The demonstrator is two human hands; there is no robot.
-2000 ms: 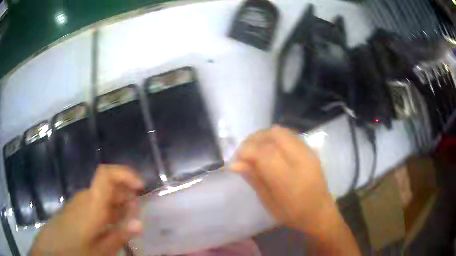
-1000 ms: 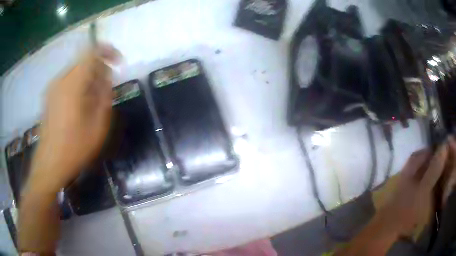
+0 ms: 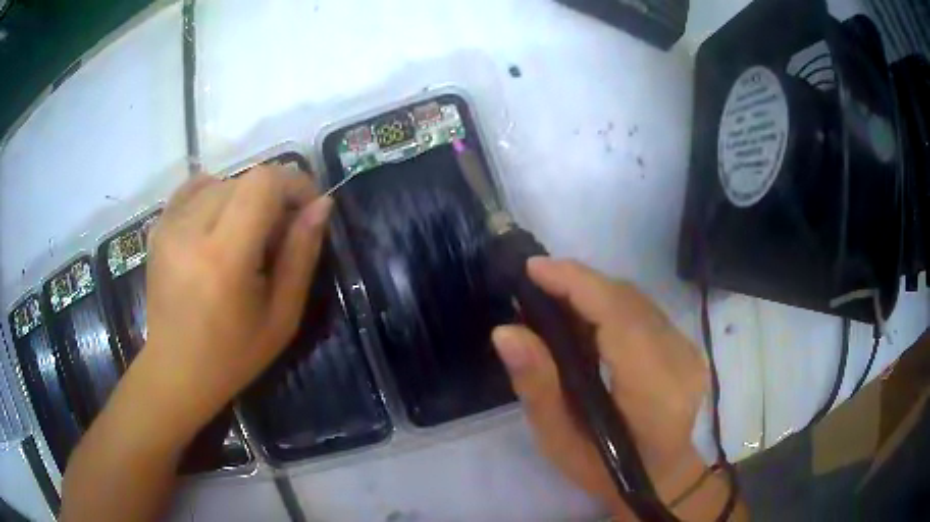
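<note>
My right hand (image 3: 622, 377) holds a black soldering iron (image 3: 566, 347), its tip at the right end of the circuit board (image 3: 403, 136) in the rightmost black case (image 3: 428, 296). The board shows a small display (image 3: 392, 133) with yellowish digits. My left hand (image 3: 235, 265) pinches a thin silvery wire (image 3: 345, 184) that reaches the left part of that board. My left hand covers parts of the neighbouring cases. Several cases lie side by side in a clear tray (image 3: 449, 418).
A black square fan (image 3: 785, 163) with a round pale label stands at the right, cords below it. A black block (image 3: 637, 15) is at the top edge. A green surface (image 3: 41, 46) is at the upper left, and brown cardboard (image 3: 851, 449) at the lower right.
My right hand has come from the far right to the rightmost case and now clearly holds the iron. My left hand has moved from the upper left to that case's board, with wire in its fingers.
</note>
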